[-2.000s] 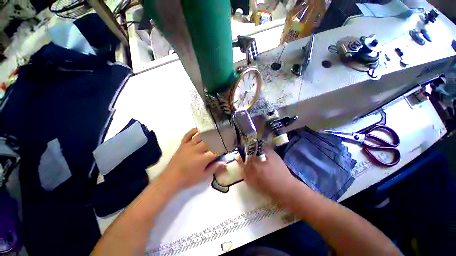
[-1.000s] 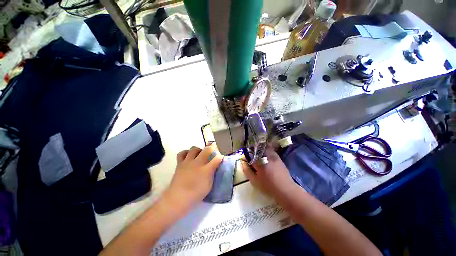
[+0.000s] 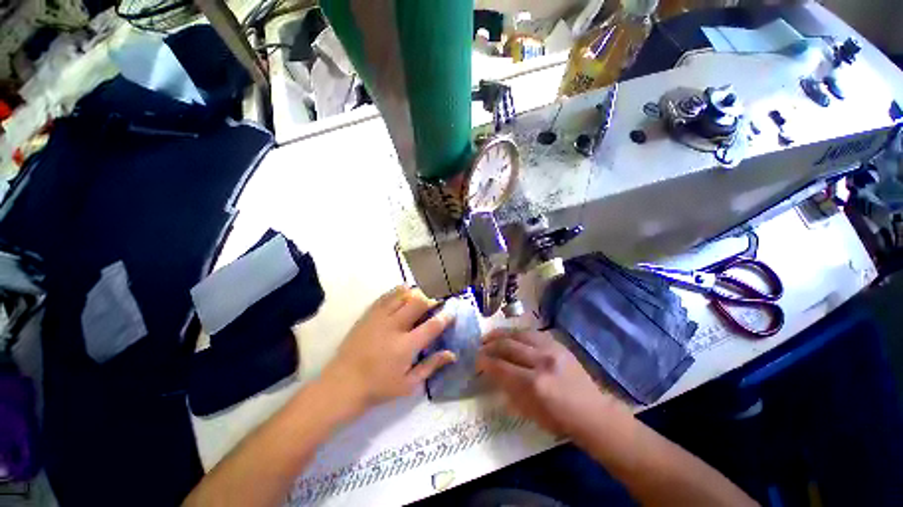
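A small grey-blue fabric piece (image 3: 457, 362) lies on the machine bed, its far end at the presser foot and needle area (image 3: 473, 297). My left hand (image 3: 391, 342) rests on its left edge, fingertips on the cloth. My right hand (image 3: 530, 371) is at its right edge, fingers bent and slightly blurred; whether it grips the cloth cannot be told. The white sewing machine (image 3: 634, 213) stands over the far end, with a round dial (image 3: 491, 174) and a green tube (image 3: 436, 89) at its head.
A fanned grey-blue stack (image 3: 629, 332) lies right of the needle, beside dark red scissors (image 3: 748, 295). Dark pieces with a pale one (image 3: 246, 284) on top lie left. Large navy panels (image 3: 119, 218) cover the far left. A bottle of yellow liquid (image 3: 606, 51) stands behind the arm.
My right hand has moved back from the needle towards me and right. My left hand has shifted slightly onto the grey-blue piece, which now lies a little further right.
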